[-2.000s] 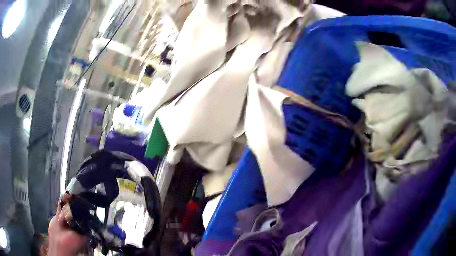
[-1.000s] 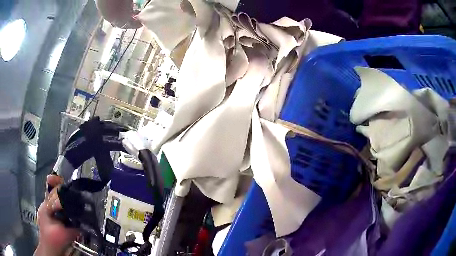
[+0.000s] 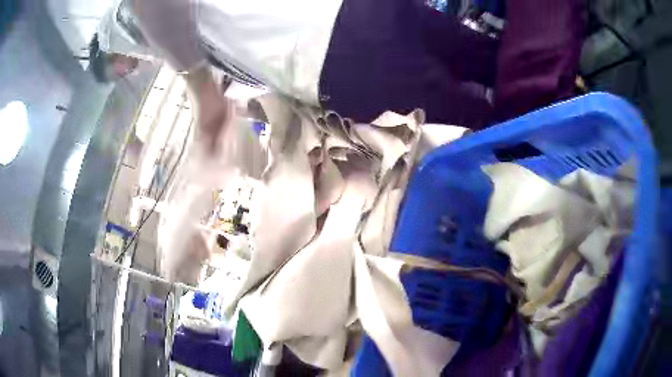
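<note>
Neither of my hands can be made out. Long beige cut pieces (image 3: 302,294) hang in a loose, ruffled bunch over the near side of a blue plastic crate (image 3: 642,221). More pale beige pieces (image 3: 545,221) lie crumpled inside the crate. A thin tan strip (image 3: 457,271) runs across the crate's inner wall. Purple fabric (image 3: 604,316) lies along the lower part of the crate. A blurred beige piece (image 3: 184,235) hangs from the blurred forearm and hand (image 3: 210,110) of another person.
The view is tilted sideways. The other person, in a white top (image 3: 273,44) and dark purple clothing (image 3: 405,66), is at the top. A small green piece (image 3: 245,340) is beside the beige ones. A white and purple machine part (image 3: 203,346) shows at lower left.
The view has shifted, so the crate sits lower and the person at the top shows more. A hand and the black looped straps at lower left are gone from view. A blurred arm with beige fabric appears.
</note>
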